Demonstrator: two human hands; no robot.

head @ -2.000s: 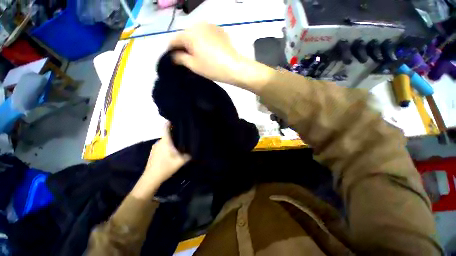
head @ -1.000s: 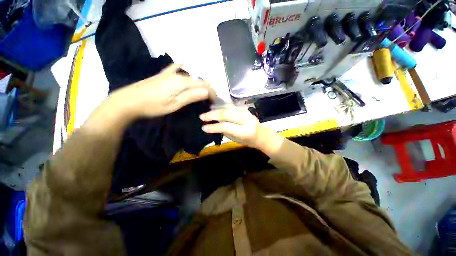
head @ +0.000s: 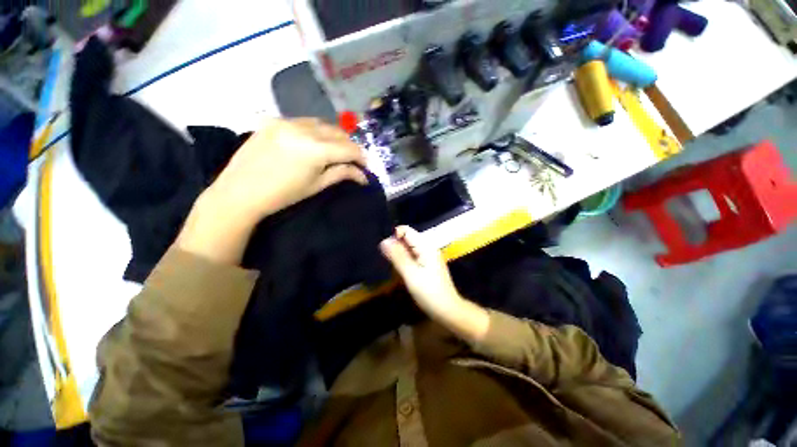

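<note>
The black garment (head: 323, 231) lies over the machine bed and the table's front edge, with a long part reaching to the back left. My left hand (head: 284, 166) lies on top of it beside the needle area, fingers curled over the fabric. My right hand (head: 424, 269) is at its right edge, thumb and fingertips at the cloth; whether they pinch it is hard to tell. The overlock machine (head: 367, 65), white with red lettering and black knobs, stands ahead. Its presser foot area (head: 384, 148) is partly hidden by my left hand and the garment.
Metal snips (head: 544, 155), a mustard thread cone (head: 594, 92) and a light blue cone (head: 622, 65) lie right of the machine. A black tray (head: 433, 201) sits at the table edge. A red stool (head: 721, 205) stands on the floor at right. Black fabric (head: 559, 301) hangs beside my right arm.
The garment was lifted in both hands two seconds ago; it now lies at the machine's foot. My left hand has moved right to the needle area. The view has shifted right.
</note>
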